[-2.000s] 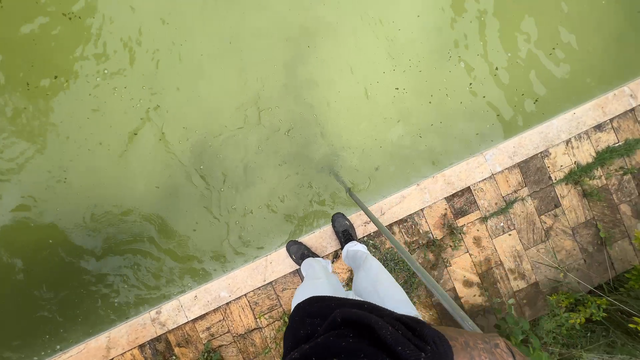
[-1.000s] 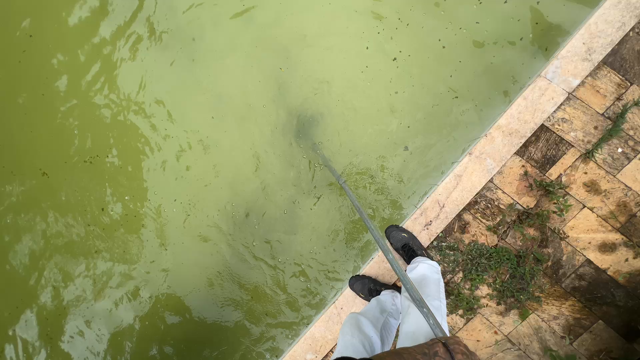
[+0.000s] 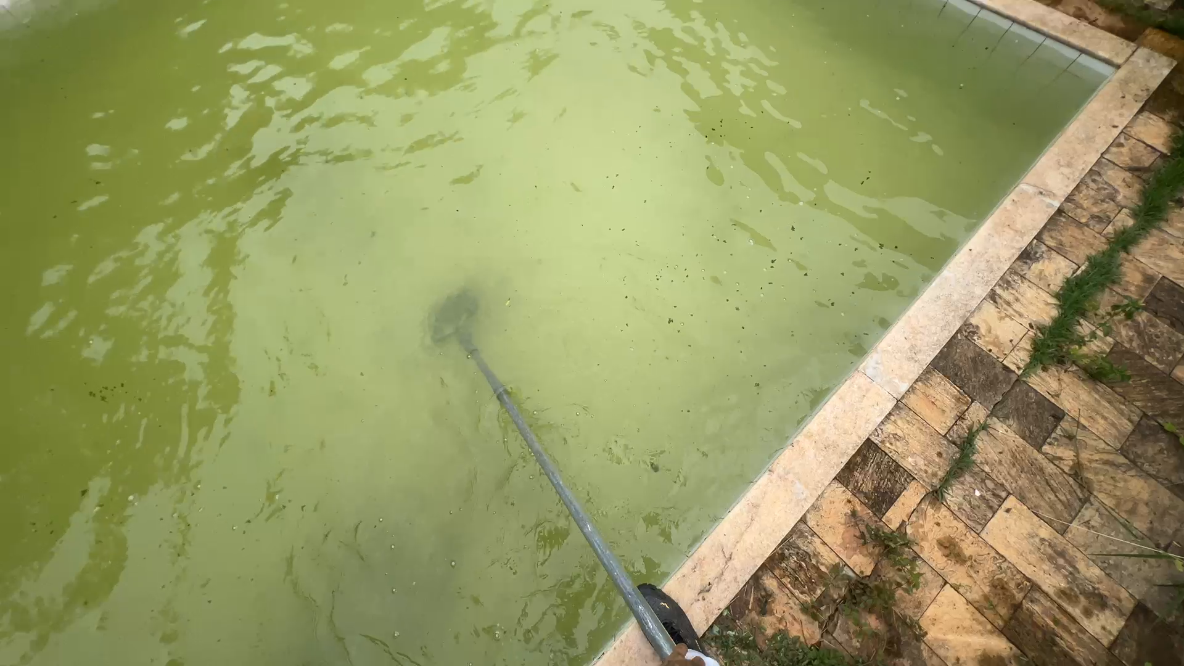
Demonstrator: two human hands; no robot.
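A long grey metal pole [image 3: 573, 509] slants from the bottom edge up and left into cloudy green pool water [image 3: 601, 231]. At its far end a dark, rounded head [image 3: 453, 316] shows blurred under the surface; its exact kind cannot be told. A small sliver of skin, seemingly one of my hands, lies against the near end of the pole at the bottom edge. Which hand it is and how its fingers sit are cut off by the frame. Beside the pole, part of my black shoe [image 3: 668, 615] rests at the pool edge, with a bit of white trouser below.
A pale stone coping [image 3: 869, 388] runs diagonally along the pool to a corner at the upper right. Beyond it lies paving of brown and tan stone [image 3: 1027, 472], with grass [image 3: 1091, 277] and weeds in its joints. Small dark specks float on the water.
The view has swung forward over the pool, bringing its corner into sight and leaving my legs mostly out. The submerged head shows more distinctly than before.
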